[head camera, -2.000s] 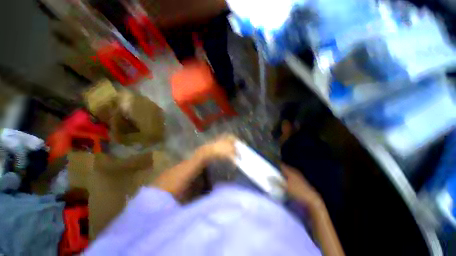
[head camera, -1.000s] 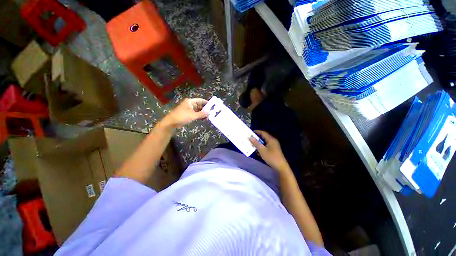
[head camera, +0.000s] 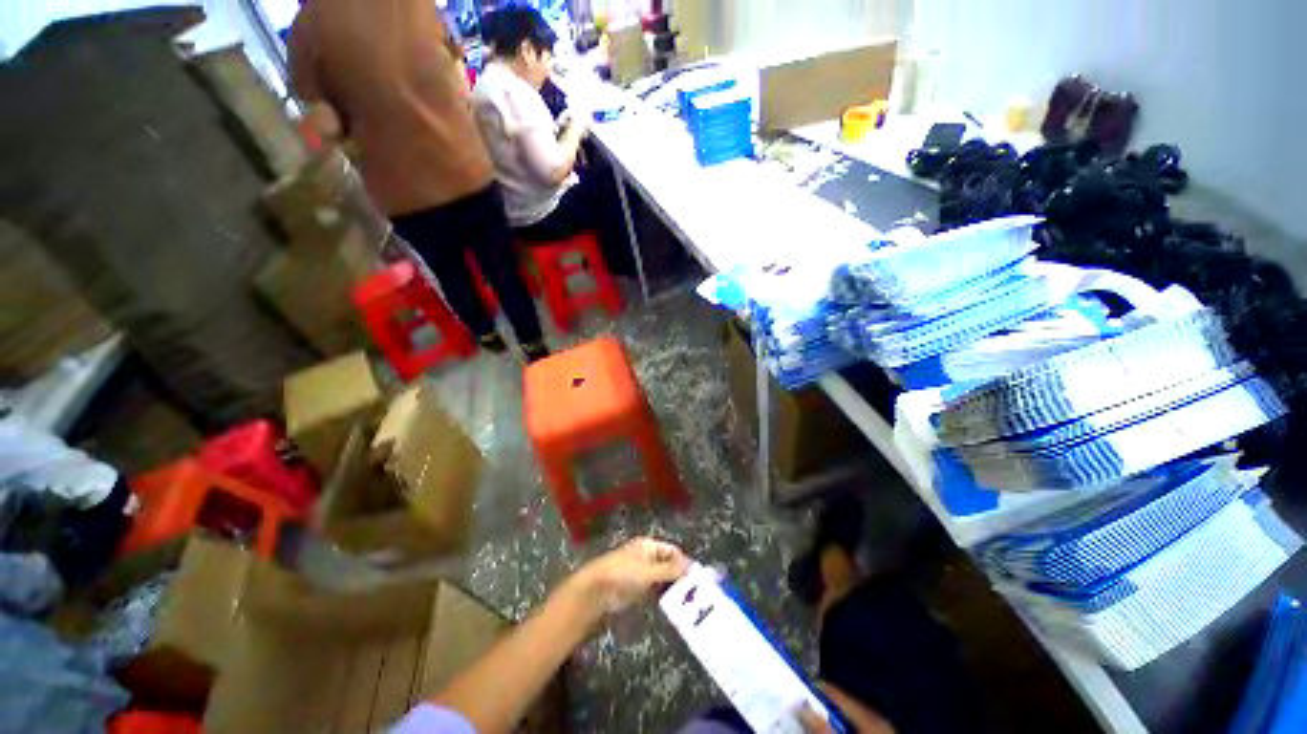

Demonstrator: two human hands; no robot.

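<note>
A long flat retail box (head camera: pixel 735 653), white on its printed face with a blue edge, is held over my lap. My left hand (head camera: pixel 638 568) pinches its white hang tab end, which has dark slots. My right hand (head camera: pixel 846 708) holds the other end and is partly cut off by the bottom edge of the picture. Stacks of flat blue-and-white cartons (head camera: pixel 1104 409) lie fanned on the table to the right.
An orange stool (head camera: pixel 585 394) stands ahead on the littered floor. Brown cartons (head camera: pixel 409 466) are at the left. Black cables (head camera: pixel 1097 201) lie heaped at the table's back. One person stands ahead; another sits at the table (head camera: pixel 674 184).
The view has lifted and turned, so the far table and two people now show. The box and my hands appear lower in the picture. Both hands still hold the box.
</note>
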